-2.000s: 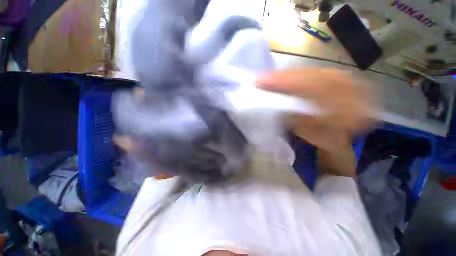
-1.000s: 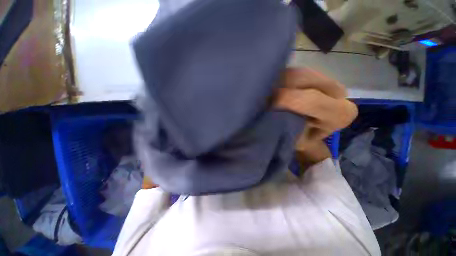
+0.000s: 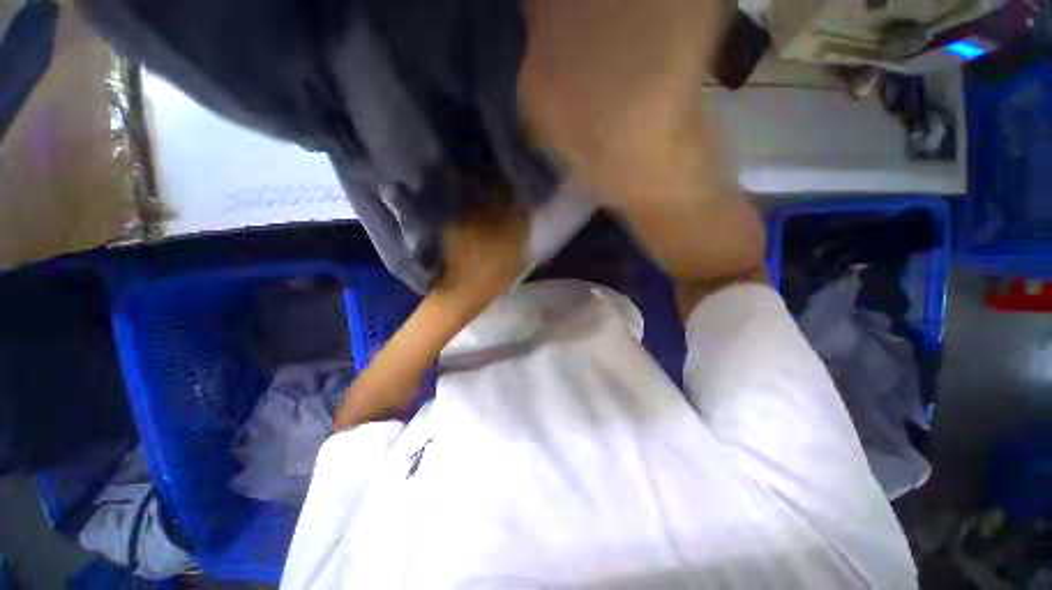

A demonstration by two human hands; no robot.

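A dark grey-blue garment (image 3: 288,69) fills the upper left and centre, hanging in folds in front of the white table edge and cut off by the top of the picture. My left hand (image 3: 487,248) is at the garment's lower end, with its fingers in the cloth and partly hidden by it. My right hand (image 3: 623,104) is large and blurred at the top centre, against the garment's right side. Its fingers are cut off or hidden, so its hold is unclear. No snips can be seen.
The white table (image 3: 242,173) has a printed scale at its edge. Brown cardboard (image 3: 69,150) lies left. Part of the sewing machine (image 3: 877,29) and a dark flat object (image 3: 741,52) are at upper right. Blue crates (image 3: 150,403) with grey cloth (image 3: 294,426) stand below the table edge.
The garment has moved up and left, towards the top of the picture. My right hand has moved up and inward. My left hand and forearm have come into view below the cloth.
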